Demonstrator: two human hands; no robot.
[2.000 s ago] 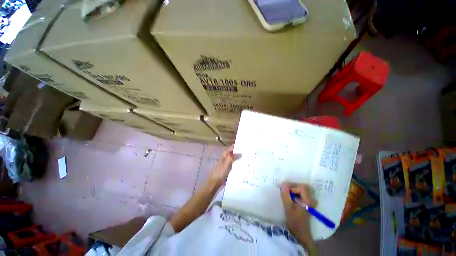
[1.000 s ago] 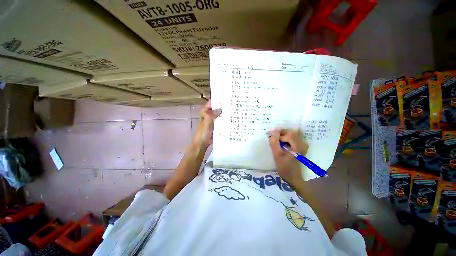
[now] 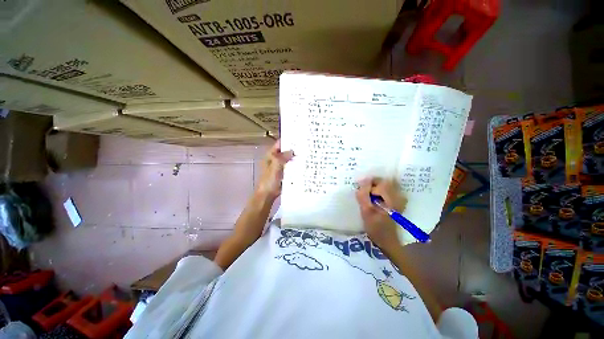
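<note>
The open record notebook [image 3: 338, 159] is held in front of my white shirt, with handwritten columns on its left page and more writing on the right page. My left hand [image 3: 273, 171] grips the notebook's left edge; its fingers are partly hidden behind the book. My right hand [image 3: 382, 202] rests on the lower part of the pages and holds a blue ballpoint pen [image 3: 402, 220]. The pen's blue end points down and right; its tip is hidden by my fingers.
Large brown cartons [image 3: 265, 49] stand stacked ahead and left. A red stool [image 3: 457, 26] stands beyond the notebook. Orange and black retail boxes [image 3: 550, 152] lie in rows on a surface at right. Red-orange items [image 3: 99, 314] and a dark bag [image 3: 25, 212] are at lower left.
The view has tilted down since two seconds ago, so the phone on the carton is out of view. The notebook appears more upright and slightly lower than one second ago. Both hands keep their holds.
</note>
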